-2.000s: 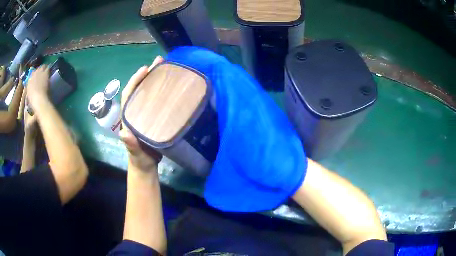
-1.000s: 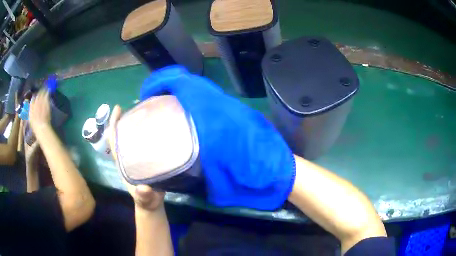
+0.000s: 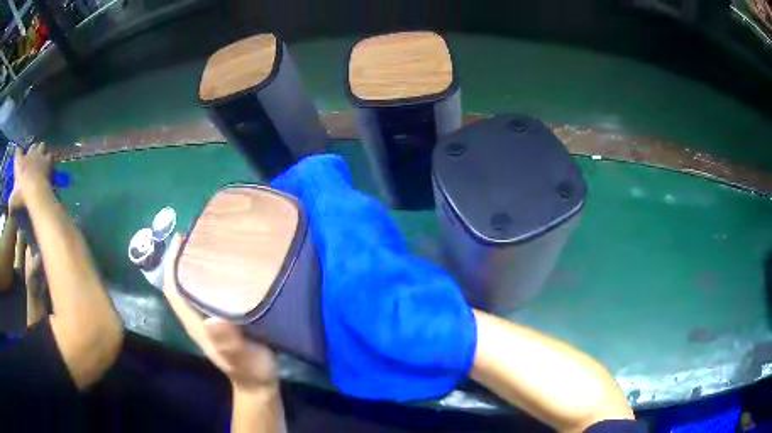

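A dark grey speaker unit with a wood-grain top (image 3: 243,252) is tilted towards me above the near edge of the bench. My left hand (image 3: 224,338) holds its left and lower side, with fingers partly hidden behind it. A bright blue cloth (image 3: 385,313) covers my right hand, and it lies against the unit's right side. The fingers of my right hand are hidden under the cloth; only the wrist and forearm show.
Two wood-topped units (image 3: 402,68) stand behind on the green bench (image 3: 660,254). An upside-down unit (image 3: 510,179) with round feet stands to the right. A white bottle (image 3: 152,254) with open lid is left of my left hand. Another person's arm (image 3: 72,262) is at far left.
The held unit has moved down and left in view and turned, its front strip no longer showing. The cloth has shifted with it. The other units sit lower in view.
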